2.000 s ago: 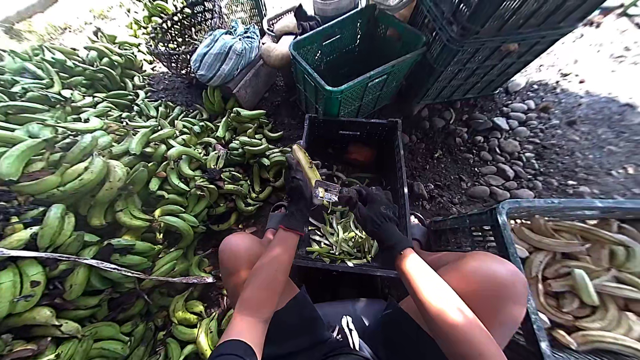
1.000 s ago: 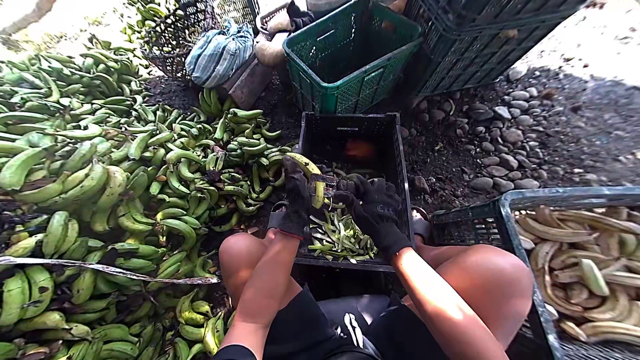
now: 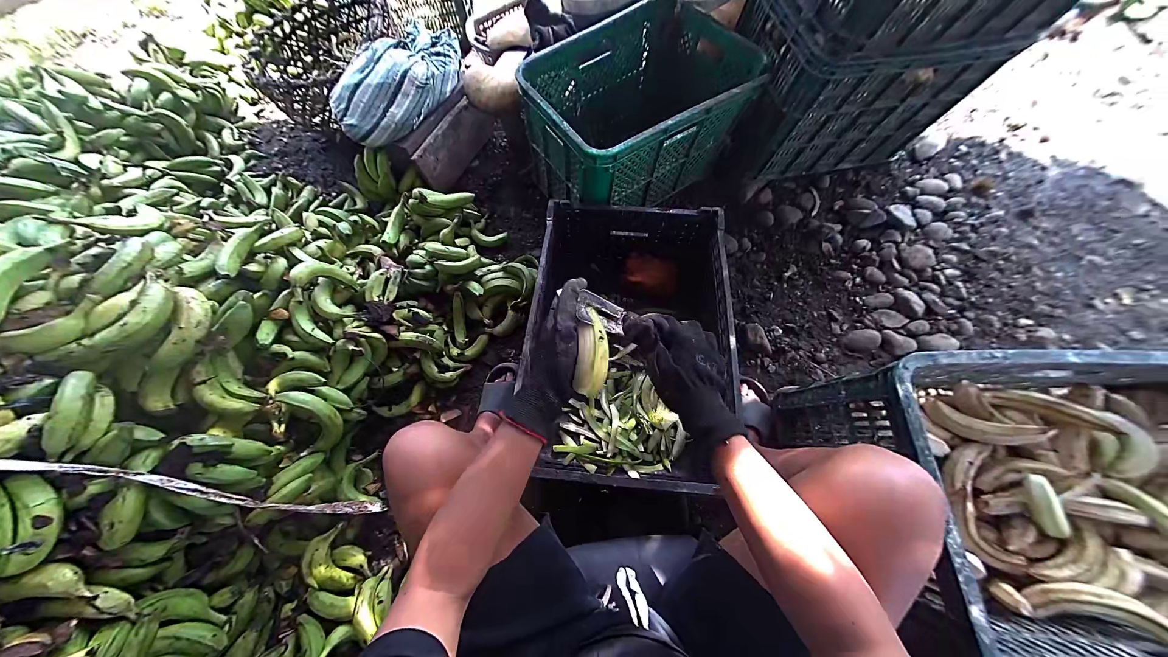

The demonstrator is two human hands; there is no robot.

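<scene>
My left hand (image 3: 553, 358), in a black glove, grips a partly peeled plantain (image 3: 592, 356) held upright over a black plastic crate (image 3: 726, 301). My right hand (image 3: 684, 365), also black-gloved, is closed on a metal peeler (image 3: 602, 310), whose head lies across the plantain's upper end. Green peel strips (image 3: 620, 420) are heaped in the near part of the crate, below both hands. An orange-brown thing (image 3: 651, 274), not clear in the shade, is at the crate's far end.
A big pile of green plantains (image 3: 310, 319) spreads at left. Peeled plantains (image 3: 1045, 502) fill a crate (image 3: 1031, 360) at right. Beyond the black crate stand a green crate (image 3: 593, 155), stacked crates (image 3: 849, 109) and a tied cloth sack (image 3: 397, 87). Stones (image 3: 917, 257) lie at right.
The plantain, earlier tilted with its upper end above my left hand, is now more upright and lower. The peeler has moved to its upper end.
</scene>
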